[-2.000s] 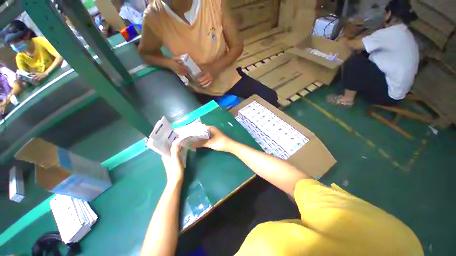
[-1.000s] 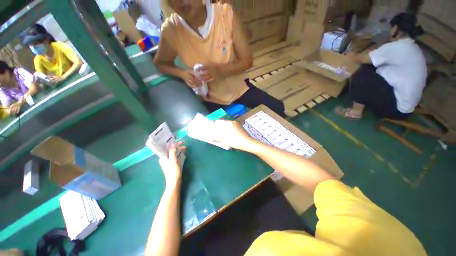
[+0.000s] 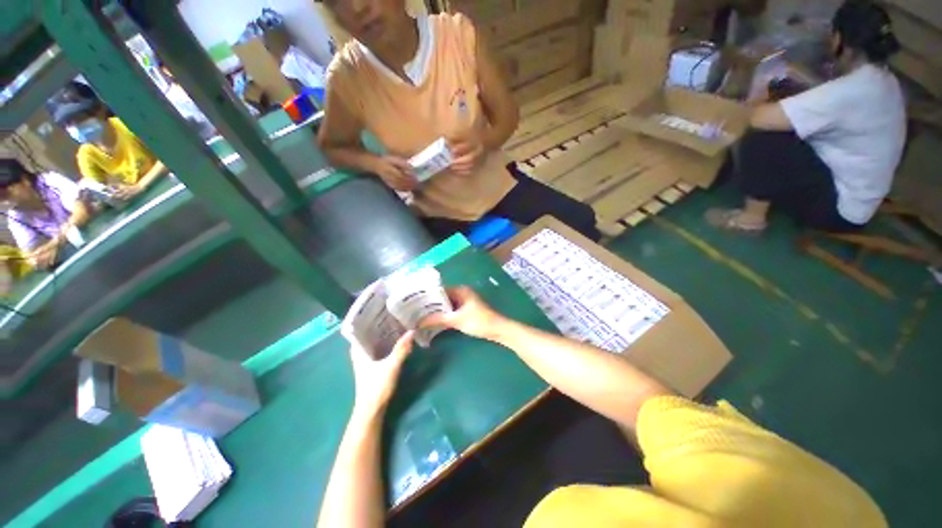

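Observation:
White printed leaflets (image 3: 374, 318) stand fanned in my left hand (image 3: 380, 373), near the middle of the bench. My right hand (image 3: 468, 314) grips a second white bundle (image 3: 417, 295), bent and touching the first. The fingertips of both hands are close together at the bundles' lower edges. How many leaflets each hand holds cannot be told. A loose pile of white leaflets (image 3: 186, 471) lies at the left of the green bench (image 3: 300, 433).
An open small carton (image 3: 212, 397) stands behind the leaflet pile. A small white box (image 3: 94, 392) is on the dark belt. A packed shipping carton (image 3: 677, 356) is beyond the bench's right end. A person in orange (image 3: 424, 93) sits opposite, holding a white box (image 3: 430, 160).
One second ago my hands were apart, each with white leaflets. Now my right hand has brought its bundle back against the left one. The small box on the belt has moved nearer the open carton.

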